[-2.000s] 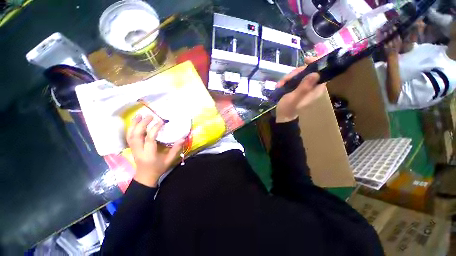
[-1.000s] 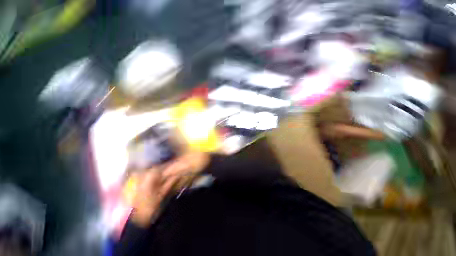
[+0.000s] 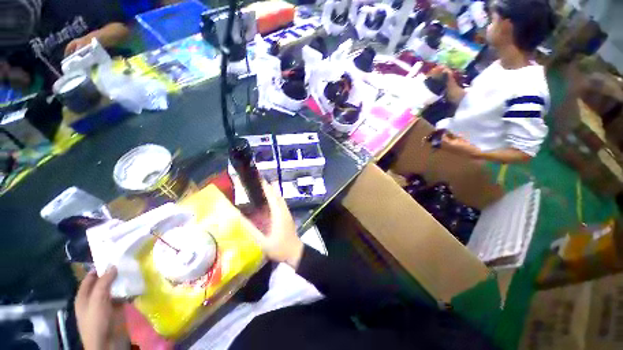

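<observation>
A white camera housing (image 3: 123, 249) with a flat base lies on the yellow work pad (image 3: 222, 208). Its round white shell (image 3: 183, 254) points up, with thin red wires on top and at its lower right edge. My left hand (image 3: 99, 307) grips the base's lower left edge. My right hand (image 3: 277, 229) is around the lower part of the black electric screwdriver (image 3: 247, 171), which hangs upright from a black line, right of the pad and apart from the housing. The tool's tip is hidden by my hand.
Two screw feeder boxes (image 3: 299, 164) stand behind my right hand. A round tin (image 3: 143, 167) and another white camera unit (image 3: 75, 208) are at the left. A cardboard box (image 3: 417, 239) with dark parts and a white grid tray (image 3: 505, 229) are right. Other people work across the bench and at right.
The view has swung up, showing more of the line. My left hand has moved from the round shell to the base's edge. My right hand has come down and left with the screwdriver, now upright.
</observation>
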